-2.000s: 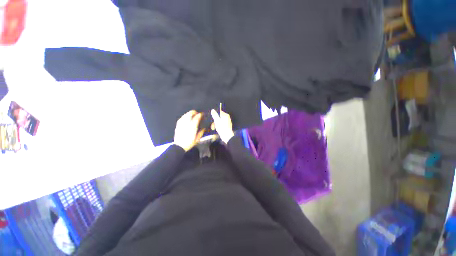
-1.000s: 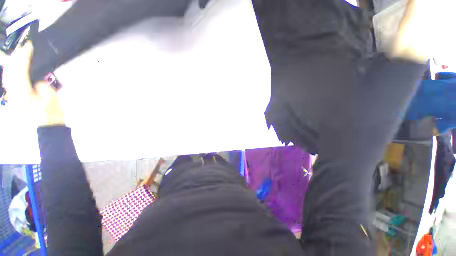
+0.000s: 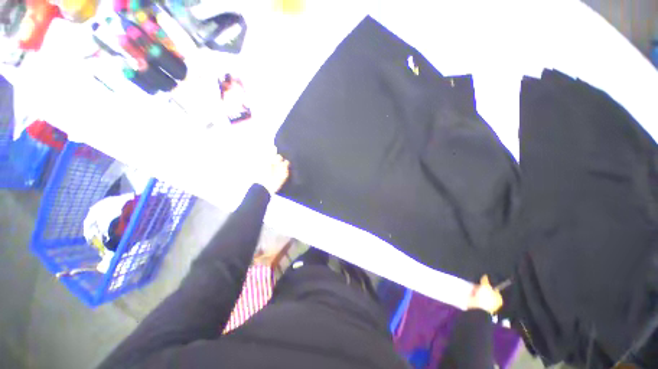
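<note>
A black cloth panel (image 3: 389, 144) lies spread on the white table (image 3: 325, 227), with small pale marks near its far edge. My left hand (image 3: 278, 173) grips its near left corner. My right hand (image 3: 488, 297) is at its near right edge, with a small slim item (image 3: 503, 284) between the fingers; what it is cannot be told. A stack of black pieces (image 3: 591, 187) with jagged layered edges lies on the right, meeting the panel's right side.
Thread cones (image 3: 148, 50) and a phone with a reddish screen (image 3: 234, 99) lie at the far left. A blue plastic crate (image 3: 72, 216) with cloth inside stands on the floor at left. A purple bag (image 3: 426, 324) hangs below the near table edge.
The view has turned left. The hands, wide apart with cloth one second ago, are now at the near edge of a panel laid flat beside the stack.
</note>
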